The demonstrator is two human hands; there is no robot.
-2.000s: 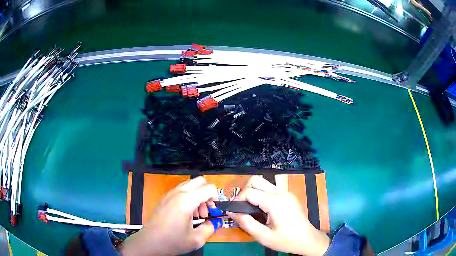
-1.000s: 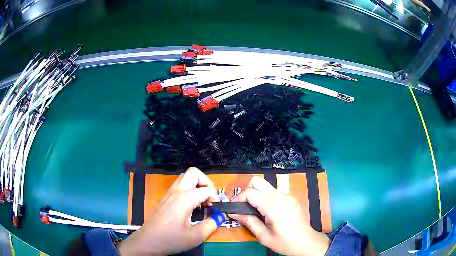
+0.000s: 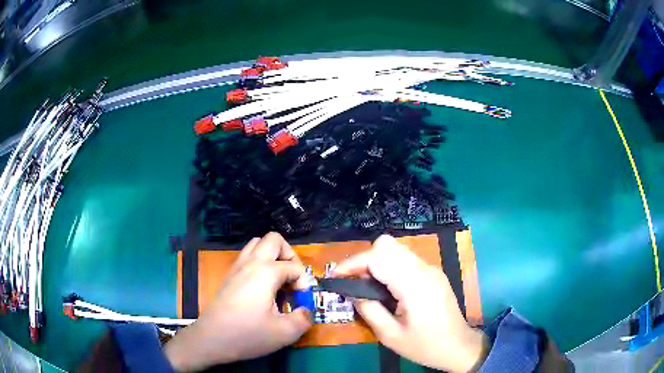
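My right hand (image 3: 408, 306) holds a flat dark hand tool (image 3: 357, 288), its tip pointing left at the fixture. My left hand (image 3: 247, 302), with a blue wrap (image 3: 303, 299) at the fingertips, is closed at the left side of the metal fixture (image 3: 336, 307) on the orange board (image 3: 218, 273). A white harness (image 3: 138, 317) runs from a red connector (image 3: 70, 309) at the left to beneath my left hand. The wire ends and any housing between my fingers are too small and covered to tell.
A wide heap of black housings (image 3: 320, 175) lies behind the board. White harnesses (image 3: 342, 80) with red connectors fan out behind it. A larger harness bundle (image 3: 36, 189) lies at far left. A yellow line (image 3: 632, 175) runs at right.
The view has shifted a little. My right hand has moved slightly right from my left hand, and more of the fixture shows between them. The tool is now tilted down to the right.
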